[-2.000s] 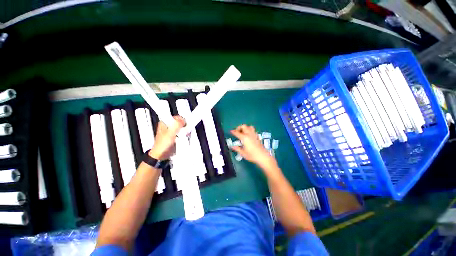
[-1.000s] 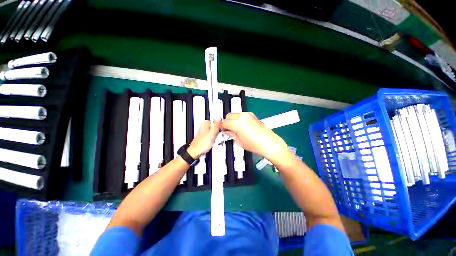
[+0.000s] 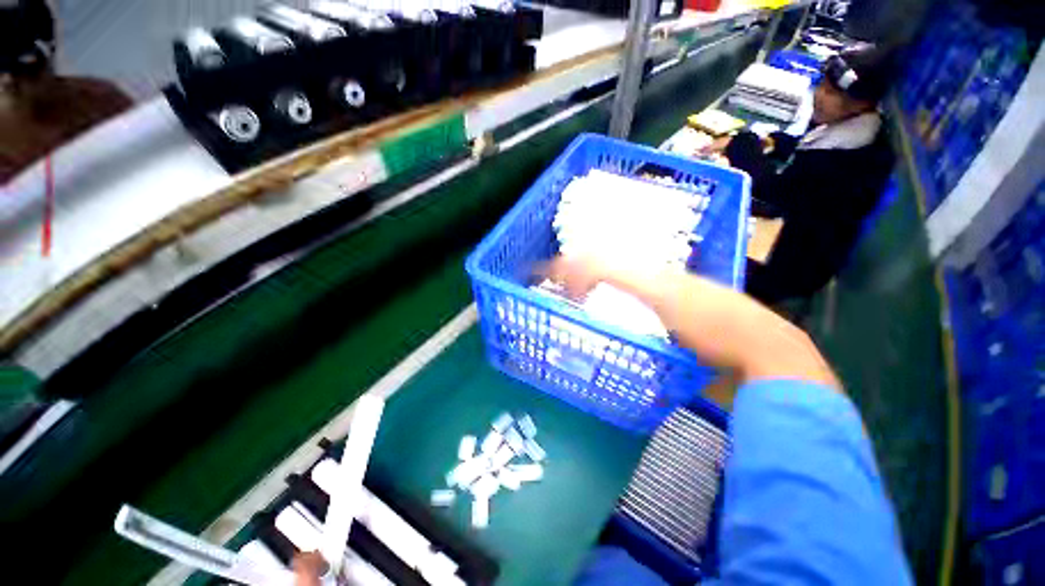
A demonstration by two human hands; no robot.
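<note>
My left hand [image 3: 309,567] is mostly cut off by the bottom edge. It grips a long white strip [image 3: 358,458] that stands up across the black slotted tray [image 3: 300,495]. A second white strip [image 3: 172,538] slants left from the same hand. White tubes lie in the tray slots. My right hand [image 3: 590,277] is blurred inside the blue basket [image 3: 596,383], over its white tubes [image 3: 625,218]; whether its fingers hold one is hidden. Small clear-white pieces [image 3: 493,458] lie loose on the green bench between tray and basket.
A lower blue bin with a row of pale tubes [image 3: 678,481] is below the bench edge at right. A black tray of round-ended tubes [image 3: 300,109] stands on the upper white shelf [image 3: 149,172]. A person in dark clothes [image 3: 842,172] works farther along the green belt.
The view has swung right, towards the basket. My right hand has left the strip and my left hand, and moved into the basket. My left hand still holds the strips, now low in view.
</note>
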